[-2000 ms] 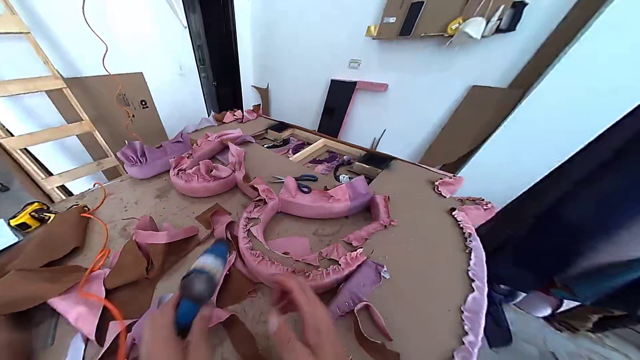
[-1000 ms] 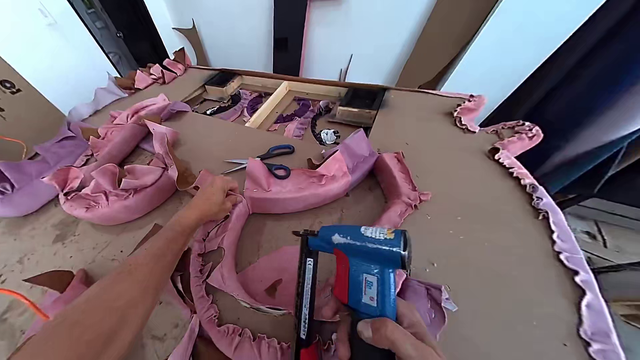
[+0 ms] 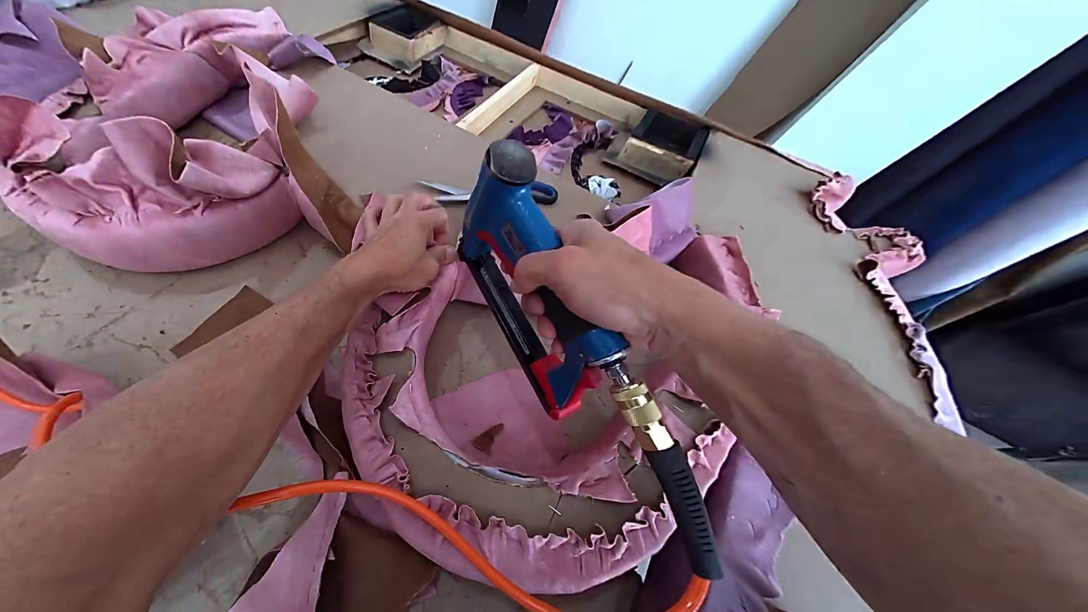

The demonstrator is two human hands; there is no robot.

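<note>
My right hand grips the black handle of a blue pneumatic staple gun, whose nose is close to the fingers of my left hand. An orange air hose joins it through a brass coupling. My left hand pinches pink fabric at the upper left of a ring-shaped piece covered in gathered pink fabric. Scissors lie just behind the two hands, partly hidden by the staple gun.
A second pink-covered curved piece lies at the left. Behind, a wooden frame holds purple and pink scraps. Gathered pink trim runs along the table's right edge. Brown and purple scraps lie around the ring, and the orange hose crosses in front.
The staple gun has moved up and left, beside my left hand, and its body is turned. My left hand stays at the ring's upper left. The view has moved closer to the ring since two seconds ago.
</note>
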